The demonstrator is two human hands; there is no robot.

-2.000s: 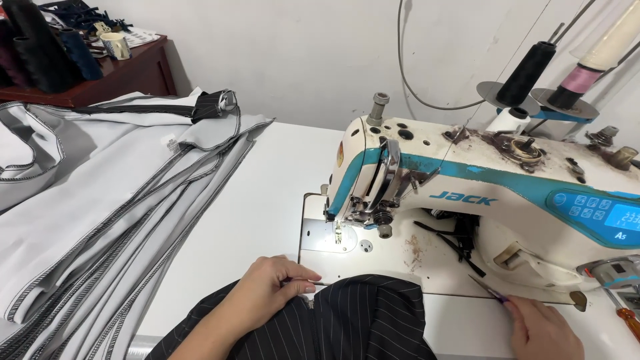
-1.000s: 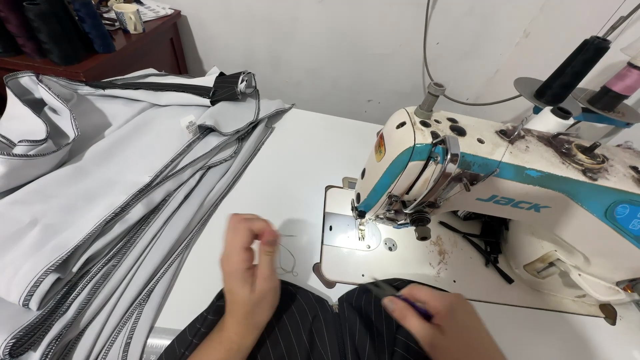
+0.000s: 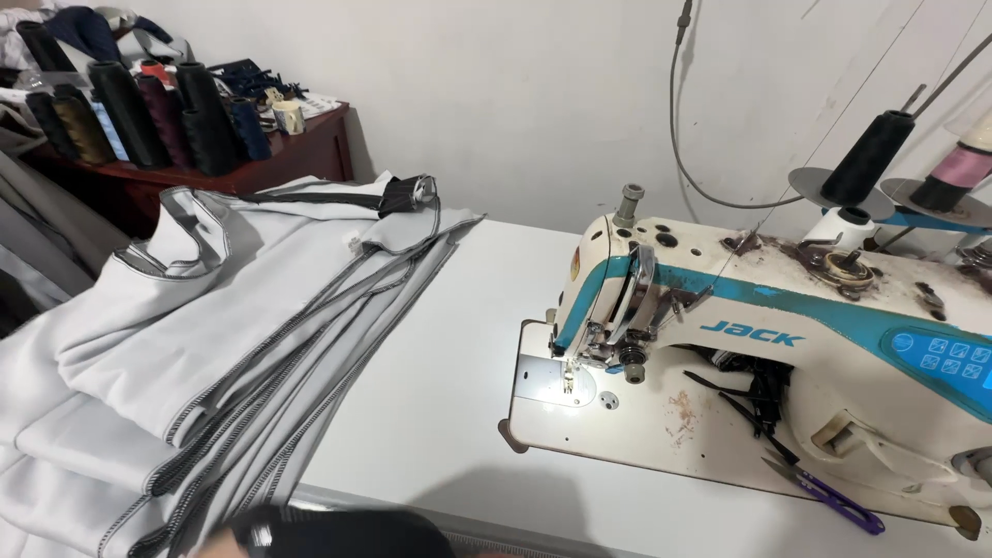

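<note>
At the bottom edge, a blurred bit of my left hand [image 3: 221, 542] is against the dark cloth [image 3: 349, 531], which looks gripped at its left end. A sliver of skin at the bottom edge, right of the cloth, may be my right hand; its fingers are hidden. Purple-handled thread snips [image 3: 833, 496] lie at the front edge of the sewing machine's bed, released. The Jack sewing machine [image 3: 744, 310] stands at the right, its lit presser foot [image 3: 569, 377] with no cloth under it.
Light grey fabric pieces [image 3: 209, 333] with dark overlocked edges are heaped on the left of the white table [image 3: 434, 372]. Thread cones [image 3: 128, 116] and a cup [image 3: 288, 118] stand on a dark red cabinet behind. More cones [image 3: 868, 159] stand behind the machine. Black straps [image 3: 763, 395] lie under its arm.
The snips, in my right hand over the dark pinstriped cloth a second ago, now lie by the machine bed. The cloth and my hands have moved down, mostly out of view. The view has swung left.
</note>
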